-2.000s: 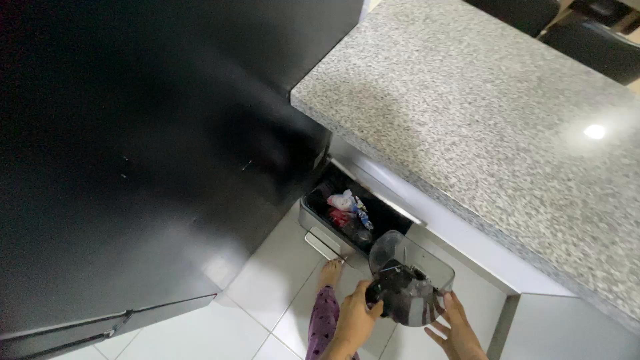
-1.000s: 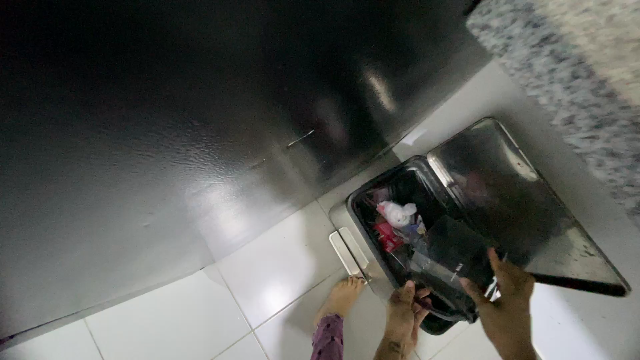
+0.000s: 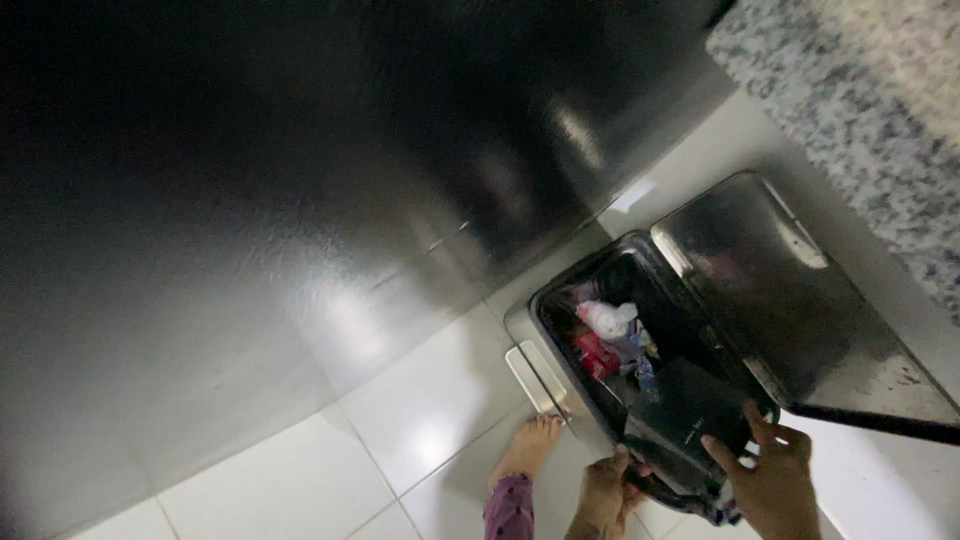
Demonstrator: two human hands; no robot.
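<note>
A rectangular metal pedal bin [image 3: 516, 321] stands with its lid [image 3: 806, 300] raised against the counter side. Inside its black liner lie a white crumpled plastic bag [image 3: 609, 319], a red wrapper [image 3: 596, 355] and blue-patterned scraps. A dark translucent plastic container [image 3: 686, 420] is tilted over the near end of the bin's opening. My left hand [image 3: 607, 487] grips near its lower-left edge, by the bin rim. My right hand [image 3: 776, 465] holds its right side between thumb and fingers. What is inside the container is hard to make out.
A large glossy black appliance or cabinet panel [image 3: 300, 187] fills the left. The speckled granite countertop edge [image 3: 847, 135] juts in at upper right. My bare foot [image 3: 529, 442] is on the white tiled floor [image 3: 420, 412], beside the bin's pedal [image 3: 536, 382].
Both hands have brought the container from beside the bin over its near end and tilted it. The view has moved closer to the bin.
</note>
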